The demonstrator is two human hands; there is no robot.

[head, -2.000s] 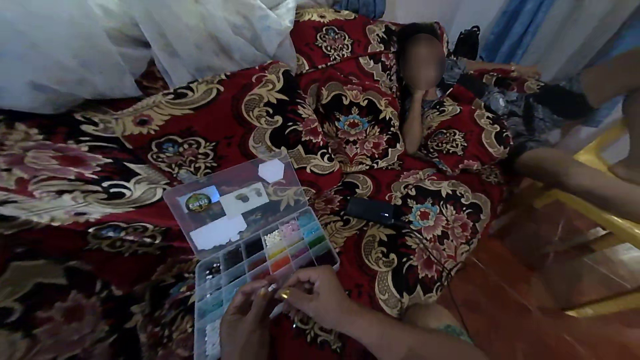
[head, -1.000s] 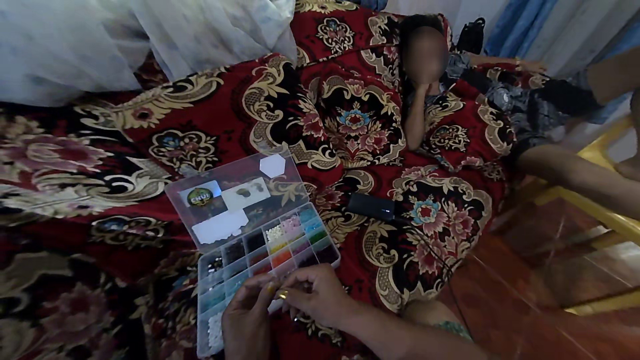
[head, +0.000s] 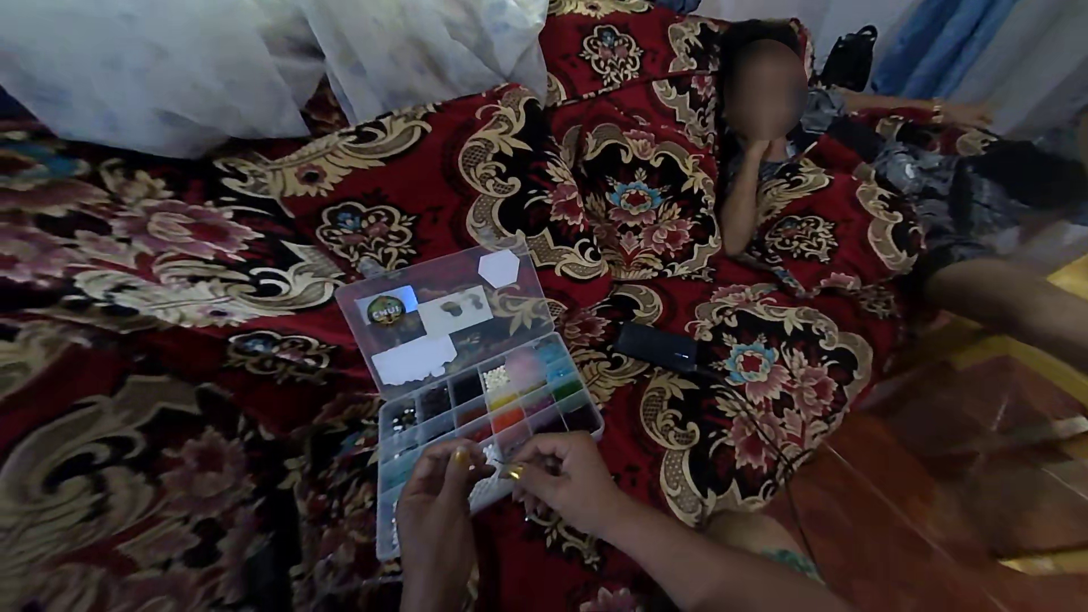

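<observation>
My left hand [head: 439,510] and my right hand [head: 561,480] meet fingertip to fingertip over the near part of a clear plastic compartment box [head: 387,531]. Something small and pale shows between the fingertips, too small to name. Beads of several colours fill the compartments: white beads [head: 495,378], orange beads [head: 507,417] and green beads [head: 567,388] among them. Behind, the raised clear lid [head: 510,325] has white paper pieces [head: 415,361] and a round emblem on a card [head: 387,311] against it. My hands hide some of the near compartments.
The box rests on a red, black and gold floral cover [head: 340,187]. A dark rectangular device [head: 656,346] with a cable lies to its right. A person [head: 765,102] reclines at the upper right. A yellow chair [head: 1033,361] stands on the tiled floor at right; pale curtains [head: 170,68] hang upper left.
</observation>
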